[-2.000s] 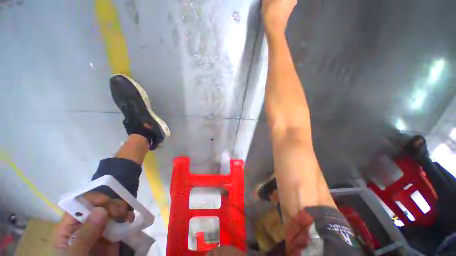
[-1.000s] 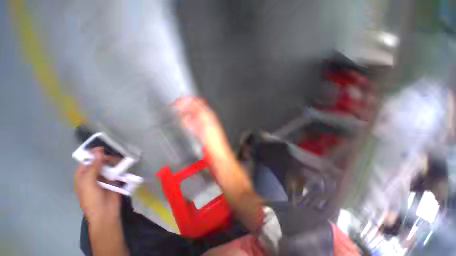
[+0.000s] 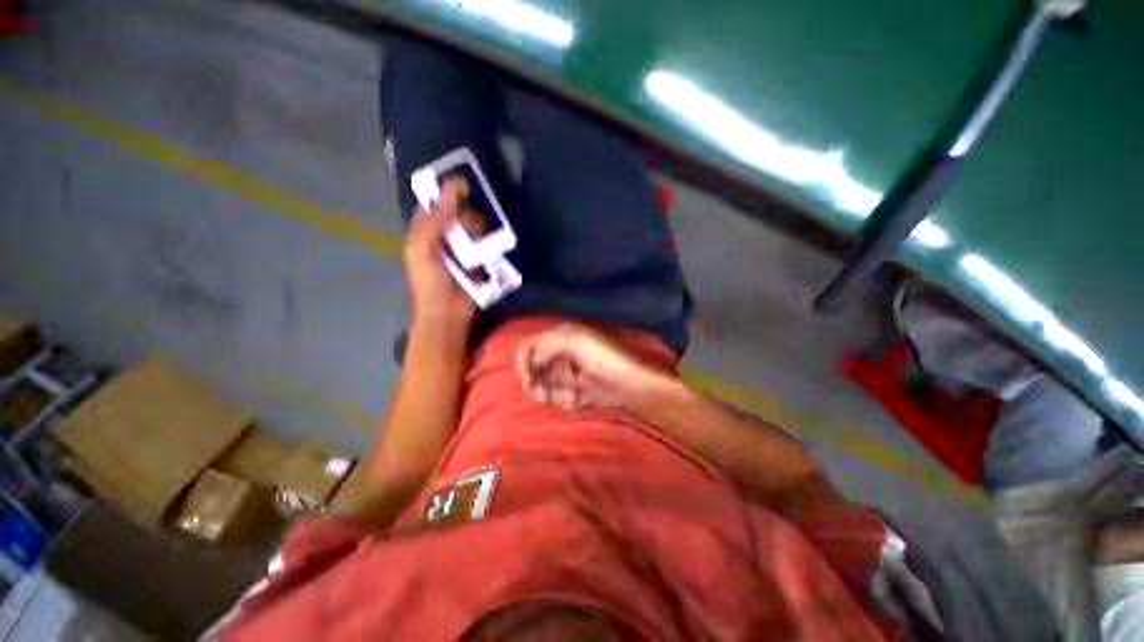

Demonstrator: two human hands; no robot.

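Observation:
My left hand (image 3: 435,245) holds two white frames (image 3: 487,241) above my dark trousers, left of centre. The frames overlap at an angle, and cloth shows through the larger window. My right hand (image 3: 571,366) is in front of my red shirt at the centre, its fingers curled in, with no object visible in it. A mallet (image 3: 922,182) lies on the green bench (image 3: 778,75), its silver shaft at the top right and its long dark grip sticking out over the bench edge. Its head is mostly cut off by the frame's top.
Cardboard boxes (image 3: 151,433) stand on the grey floor at the lower left, beside a metal rack (image 3: 38,395). A red stool (image 3: 935,420) is under the bench edge at the right, next to another person's grey-clothed leg (image 3: 1041,433). A yellow line crosses the floor.
The view has swung from the floor to my lap and the bench. My right arm, earlier stretched out, is now bent with the hand at my belly. My left hand still holds the frames.

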